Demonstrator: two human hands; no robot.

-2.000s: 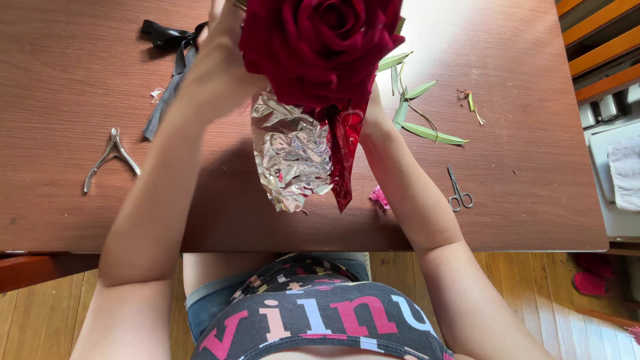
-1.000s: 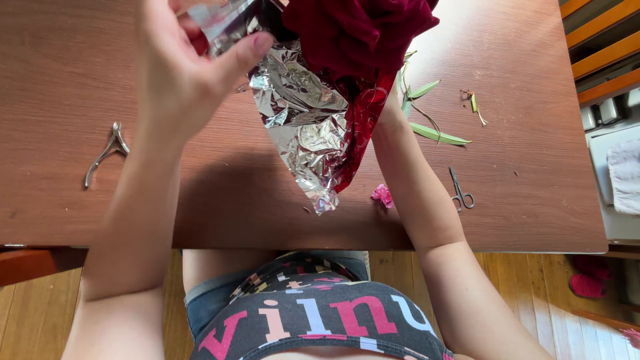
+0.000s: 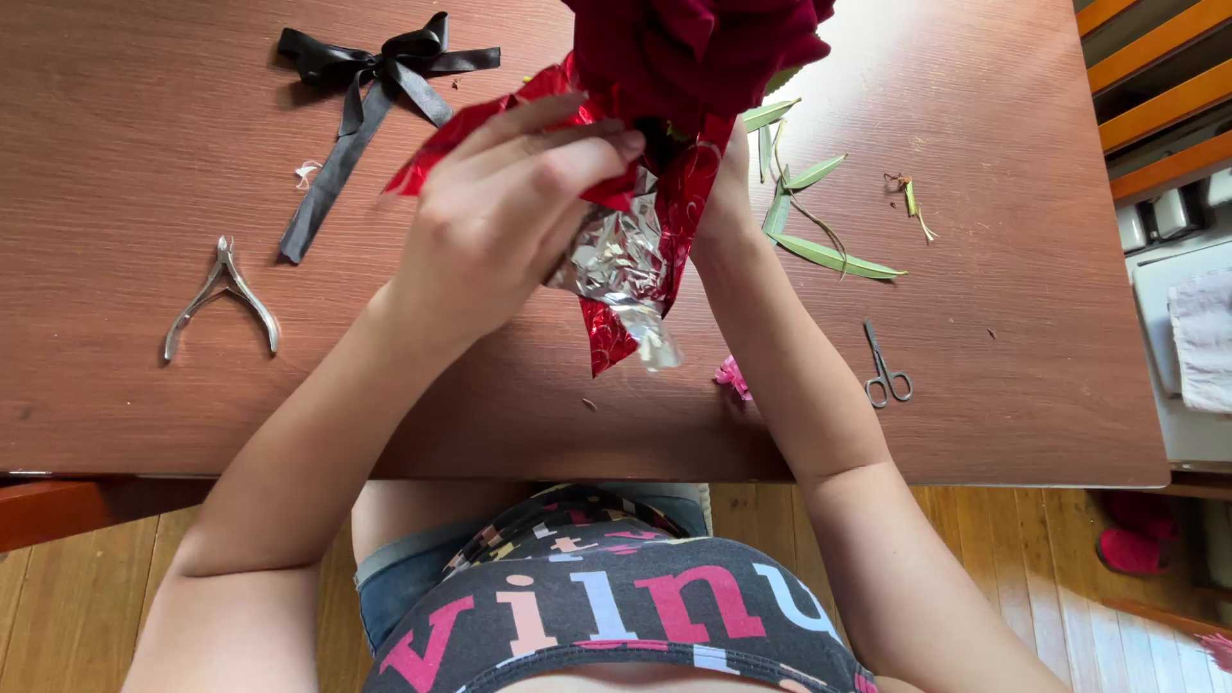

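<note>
A dark red rose [image 3: 698,53] is at the top centre, above the table, cut off by the frame's upper edge. Around its lower part is red foil wrapping [image 3: 695,197] with a crumpled silver side [image 3: 621,241]. My left hand [image 3: 515,207] has its fingers curled over the wrapping's left side, pressing it just below the bloom. Behind the wrapping, on its right, is my right hand [image 3: 724,197]; its fingers are hidden by the flower and foil. A black ribbon bow [image 3: 380,72] lies beyond my left hand.
Metal cuticle nippers [image 3: 223,298] lie at the left and small scissors [image 3: 884,371] at the right. Green leaves [image 3: 833,255] and a stem scrap [image 3: 911,204] lie right of the flower. A pink ribbon piece [image 3: 733,377] sits by my right forearm.
My left hand has come down over the foil's left side, which is now folded with its red face showing. The black bow, hidden a second ago, shows again.
</note>
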